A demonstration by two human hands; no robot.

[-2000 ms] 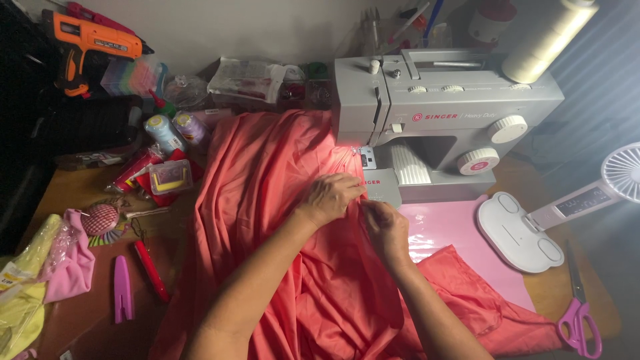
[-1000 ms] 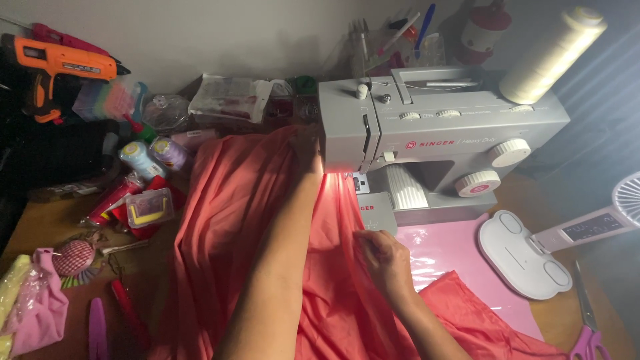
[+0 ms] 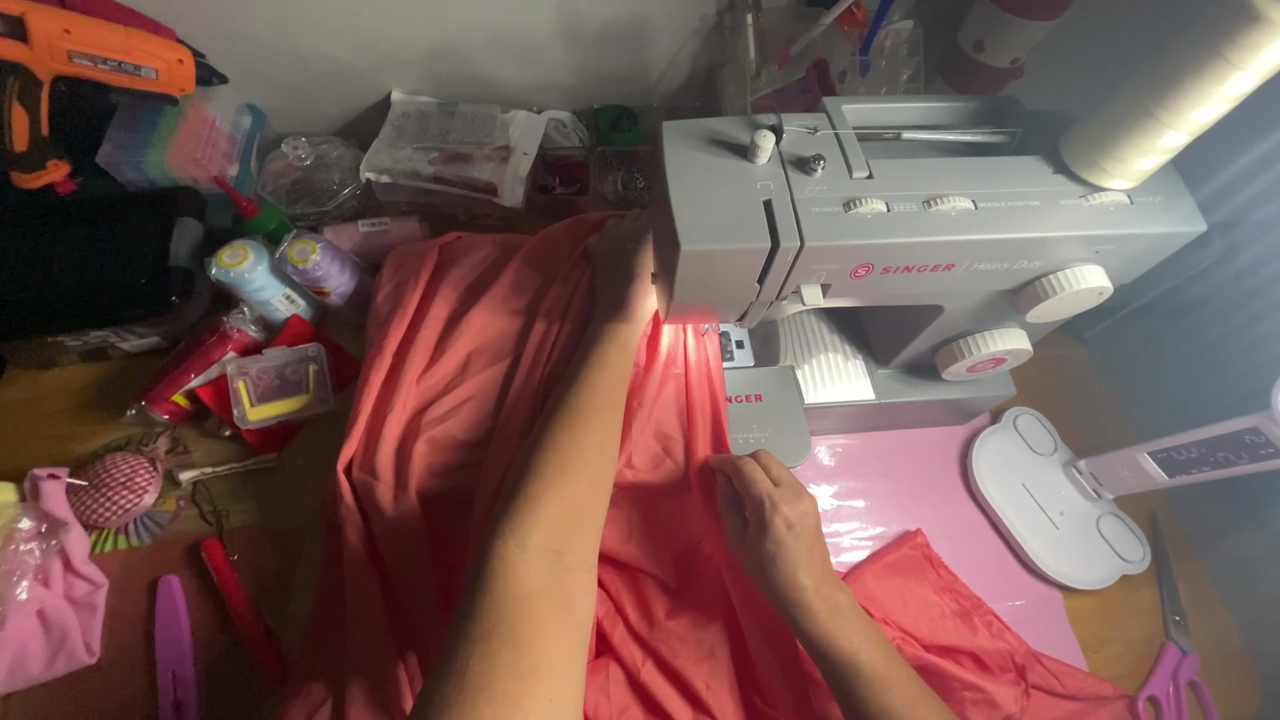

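Observation:
Coral fabric (image 3: 460,370) lies in folds under and to the left of a grey Singer sewing machine (image 3: 930,230), its edge running beneath the lit needle area. My left hand (image 3: 625,265) reaches behind the left end of the machine head, on the fabric; its fingers are mostly hidden in shade. Closer to me, my right hand (image 3: 768,510) pinches the fabric's right edge beside the machine's front bed plate (image 3: 768,415). A large cone of cream thread (image 3: 1170,95) stands on top of the machine.
Thread spools (image 3: 250,275), a small plastic box (image 3: 280,385), a pincushion (image 3: 115,487) and a purple tool (image 3: 175,645) lie left. An orange glue gun (image 3: 100,60) is at the upper left. At right are a white lamp base (image 3: 1060,500) and purple-handled scissors (image 3: 1175,640).
My left hand has moved from the fabric in front of the needle area, beside my right hand, to behind the machine head. My right hand still pinches the fabric edge.

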